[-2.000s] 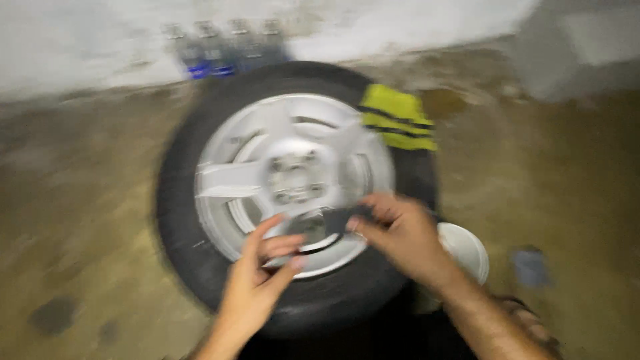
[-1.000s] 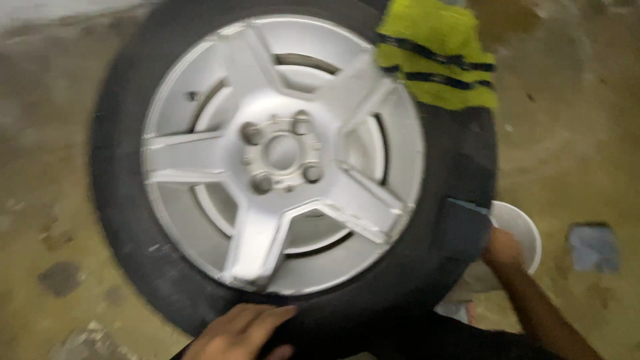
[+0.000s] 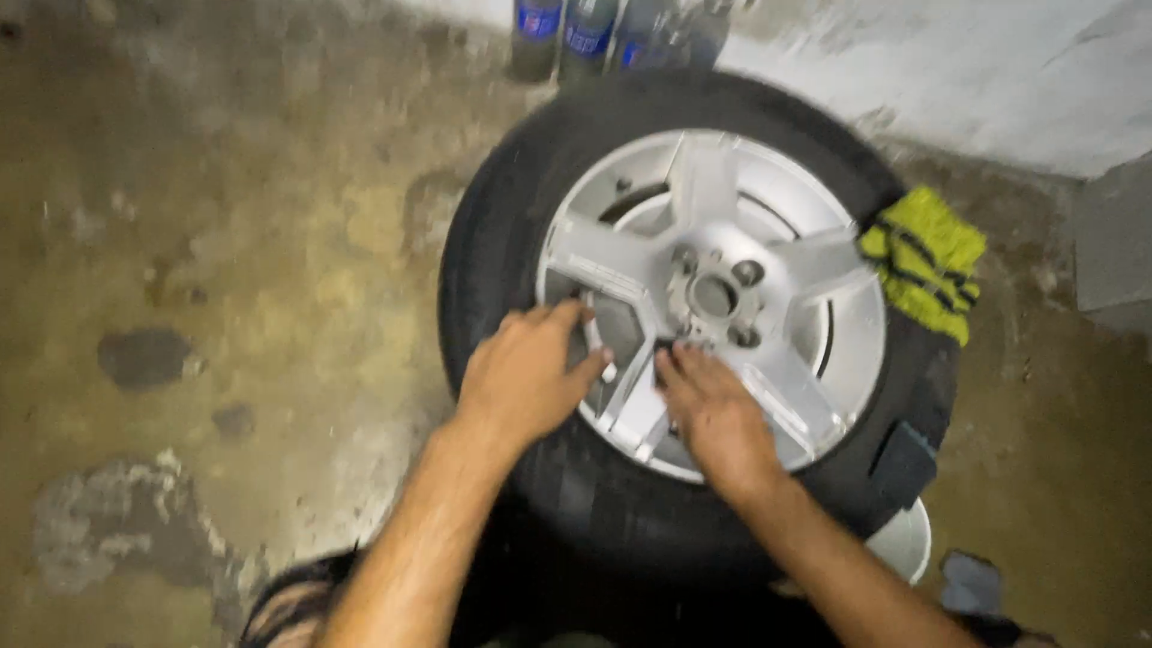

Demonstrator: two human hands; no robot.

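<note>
A silver five-spoke alloy wheel rim (image 3: 715, 297) with a black tyre (image 3: 504, 225) fills the middle of the view. At the rim's lower left, my left hand (image 3: 526, 369) is at a gap between spokes, its fingers partly curled; whether it grips anything is unclear. My right hand (image 3: 715, 409) rests on a lower spoke, with a small dark piece (image 3: 668, 360) under its fingertips. A yellow-green cloth with dark stripes (image 3: 927, 261) drapes over the tyre's right side. Below it, a dark grey sheet piece (image 3: 904, 463) lies on the tyre.
Several plastic bottles with blue labels (image 3: 587, 36) stand against the white wall (image 3: 972, 81). A white bucket (image 3: 909, 544) sits beside the tyre at lower right, with a grey piece (image 3: 970, 583) on the stained floor (image 3: 297, 270) near it.
My right hand has moved from the dark sheet piece at the tyre's right edge to a lower spoke. My left hand has moved up onto the rim's left side. The view has shifted.
</note>
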